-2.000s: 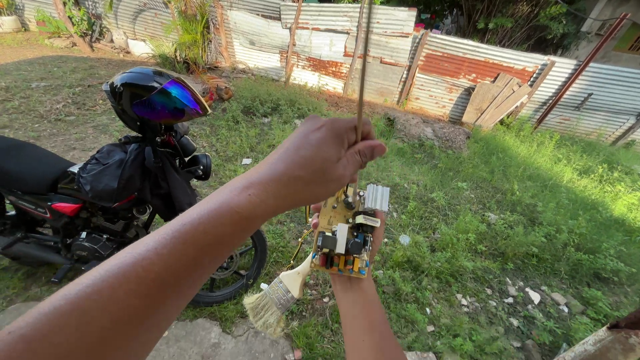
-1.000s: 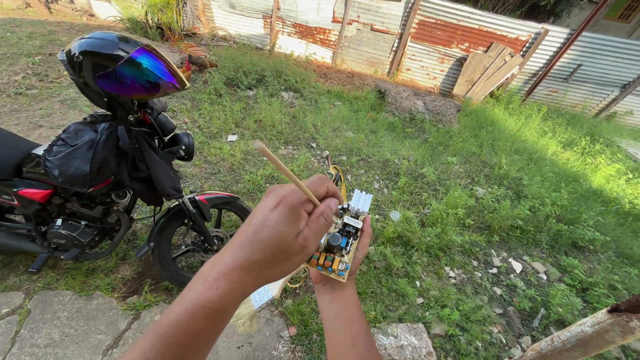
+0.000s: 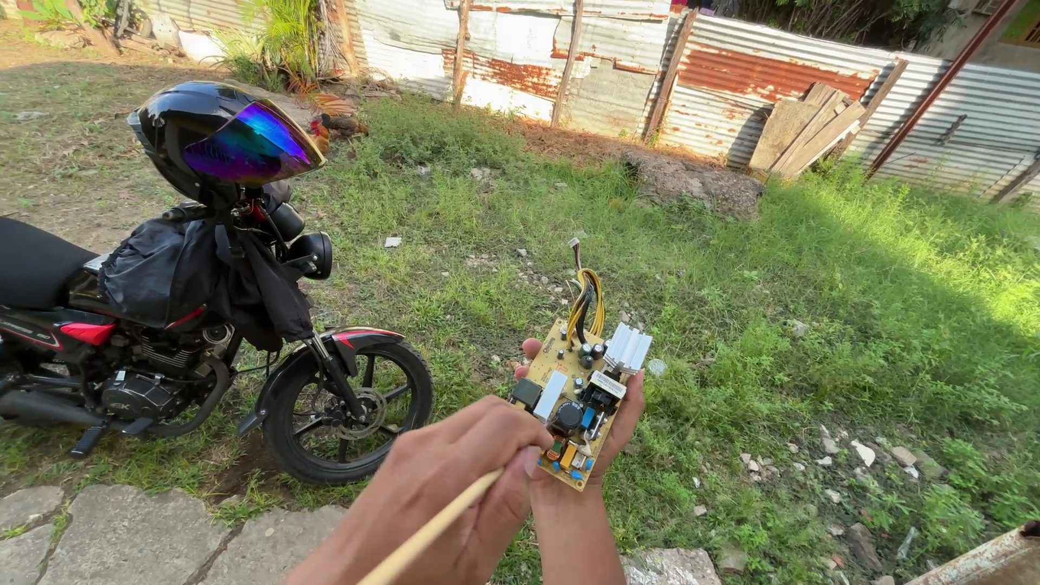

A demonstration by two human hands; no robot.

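My right hand (image 3: 630, 414) supports a tan printed circuit board (image 3: 569, 366) from beneath, its fingertips at the left edge and its thumb side at the right. The board carries a finned metal heatsink (image 3: 627, 348), capacitors and other parts. A bundle of yellow and black wires (image 3: 595, 301) rises from its far end. My left hand (image 3: 479, 455) pinches a slim wooden stick or handle (image 3: 431, 528) over the board's near left corner. The stick slants down toward the bottom edge of the view; its other tip is hidden by my fingers.
A motorcycle (image 3: 195, 357) with a visored helmet (image 3: 223, 138) and black bag (image 3: 175, 272) stands left. Stone slabs (image 3: 134, 528) lie below. Beyond are grass, rubble (image 3: 845, 455), a rooster (image 3: 333, 127), planks (image 3: 808, 130) and a corrugated metal fence (image 3: 512, 57). A rusty metal piece (image 3: 987, 561) is lower right.
My left hand has moved from the board's heatsink end to its near end. The stick's exposed length, upright earlier, now slants downward. The wide paintbrush seen two seconds ago is out of sight.
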